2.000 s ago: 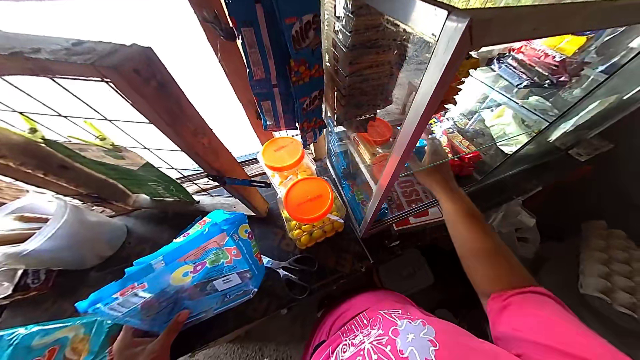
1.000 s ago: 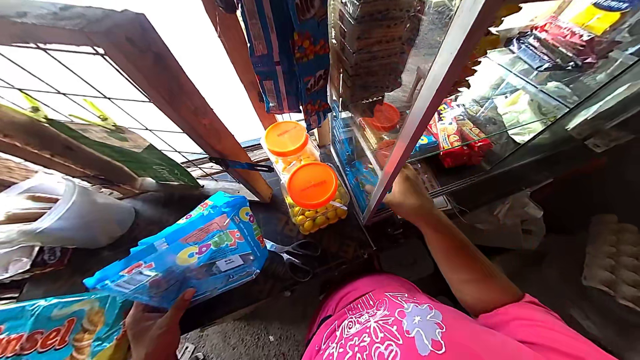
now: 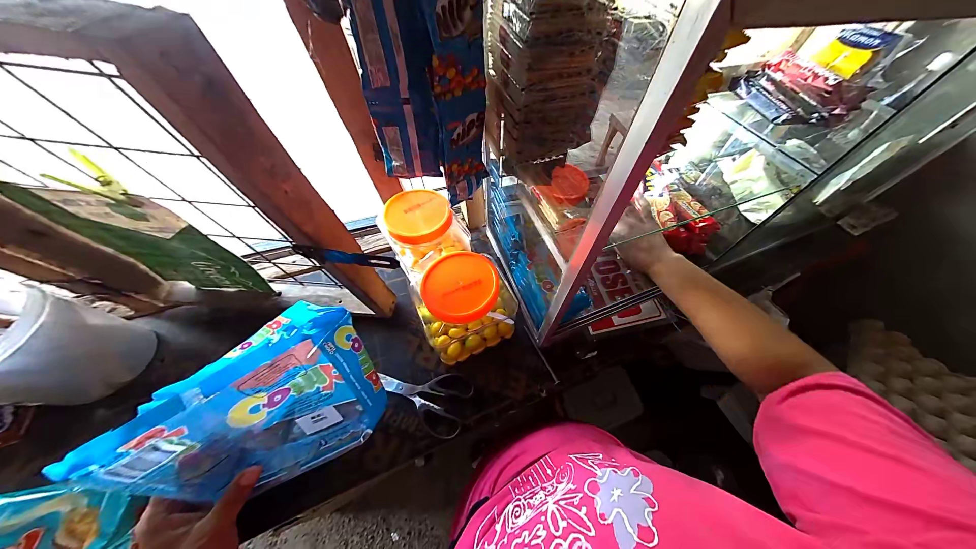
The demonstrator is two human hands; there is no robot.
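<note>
My left hand [image 3: 194,518] holds the lower edge of a blue plastic snack pack [image 3: 259,396] at the lower left, its thumb on the front. A teal snack packet [image 3: 65,518] lies beside that hand. My right hand [image 3: 640,232] reaches inside a glass display case [image 3: 633,160], next to red snack packets [image 3: 682,217]; its fingers are partly hidden, and I cannot tell whether they grip anything. Scissors [image 3: 427,396] rest on the dark counter by the blue pack. Two clear jars with orange lids stand between my hands, the nearer [image 3: 465,335] holding yellow candies.
Blue packets [image 3: 415,91] hang above the jars. A white bucket [image 3: 69,351] stands at the left by a wood-framed wire grille [image 3: 221,145]. Egg trays [image 3: 915,381] are at the far right. Glass shelves [image 3: 762,145] in the case hold more packets.
My right hand has shifted about inside the case, near its metal frame edge and the red packets. My left hand keeps its hold on the blue pack.
</note>
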